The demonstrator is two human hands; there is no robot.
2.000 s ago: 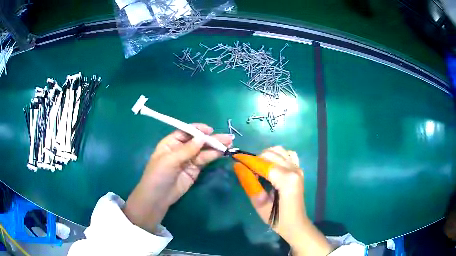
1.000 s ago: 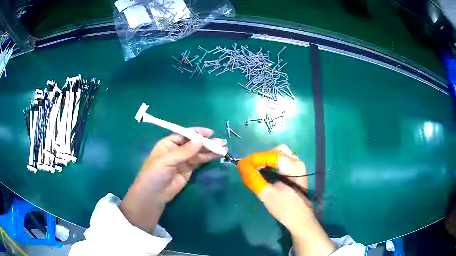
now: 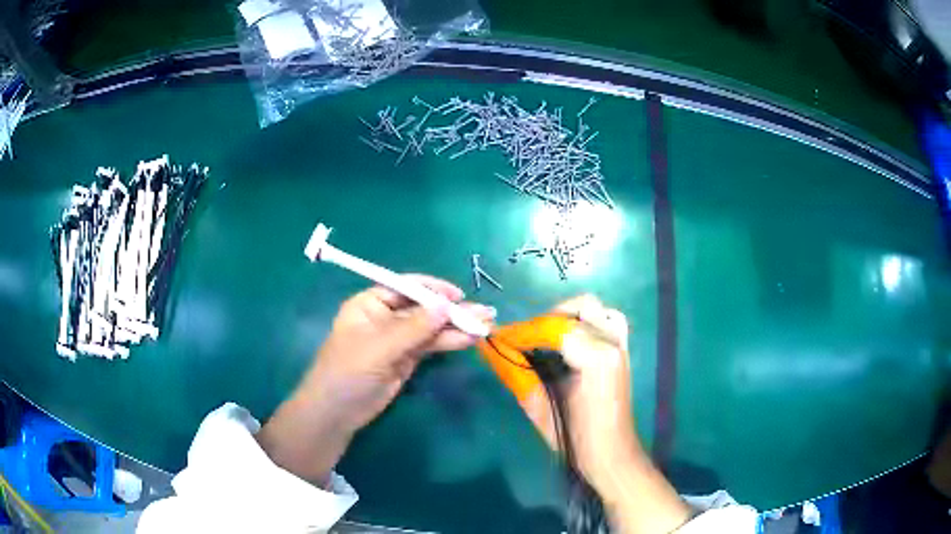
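Observation:
My left hand (image 3: 381, 349) grips a white wire harness (image 3: 381, 274) between thumb and fingers. The harness slants from a white connector housing (image 3: 318, 243) at upper left down to my right hand. My right hand (image 3: 574, 381) wears orange finger cots (image 3: 532, 347) on thumb and forefinger. These fingertips pinch at the lower right end of the harness, touching my left fingertips. Thin black wires (image 3: 564, 422) run down from my right fingers along the palm. The end between my fingertips is mostly hidden.
A harness pile (image 3: 115, 261) lies at left on the green bench (image 3: 501, 438). A heap of grey pin-like pieces (image 3: 542, 146) lies at top centre, with a few nearer my hands (image 3: 484, 273). A clear plastic bag (image 3: 297, 63) lies at the back rail. A blue stool (image 3: 57, 454) shows below left.
The harness and its housing have shifted right and slightly down. My right fingers have changed their pinch, and the black wires have swung from pointing right to hanging downward.

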